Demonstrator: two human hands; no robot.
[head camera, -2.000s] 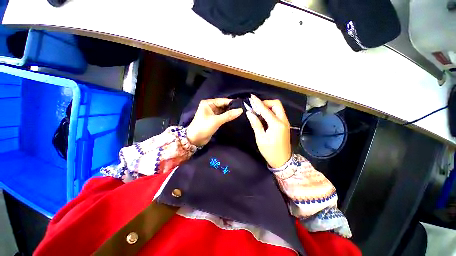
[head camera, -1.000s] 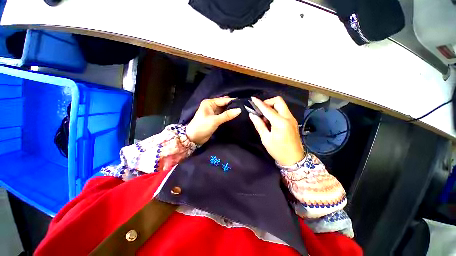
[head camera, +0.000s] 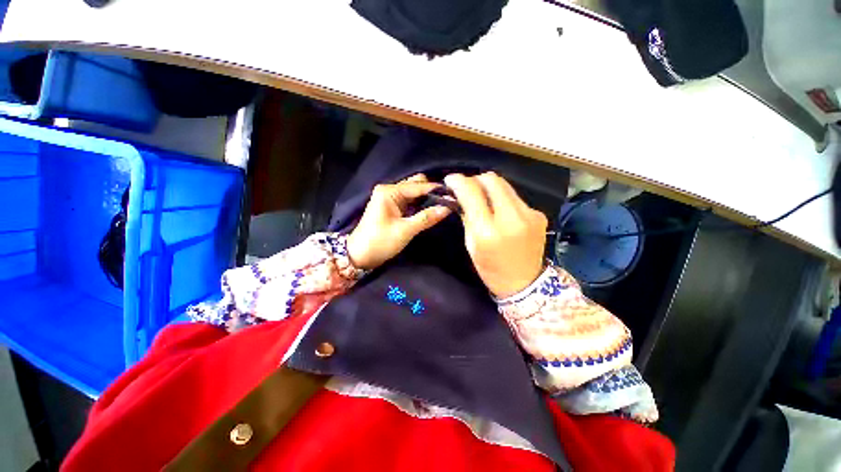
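Note:
A black fabric piece (head camera: 440, 197) is held over my lap against the dark apron; its outline blends into the apron. My left hand (head camera: 380, 225) pinches its edge between thumb and fingers. My right hand (head camera: 499, 230) is on the same piece from the right, fingertips close to the left ones, with the back of the hand turned up. The right fingertips and anything small between them are hidden. No tool can be made out in the right hand now.
The white table (head camera: 304, 44) with a wooden edge runs across the top. On it lie a black panel stack (head camera: 432, 20) and a black piece with a white mark (head camera: 684, 39). The machine (head camera: 807, 55) is at the top right. A blue crate (head camera: 74, 249) stands left, a round bucket (head camera: 601, 241) right.
My right hand has rolled over, its back now upward and its fingers curled in on the piece. The dark tool seen in it earlier no longer shows. My left hand has barely moved.

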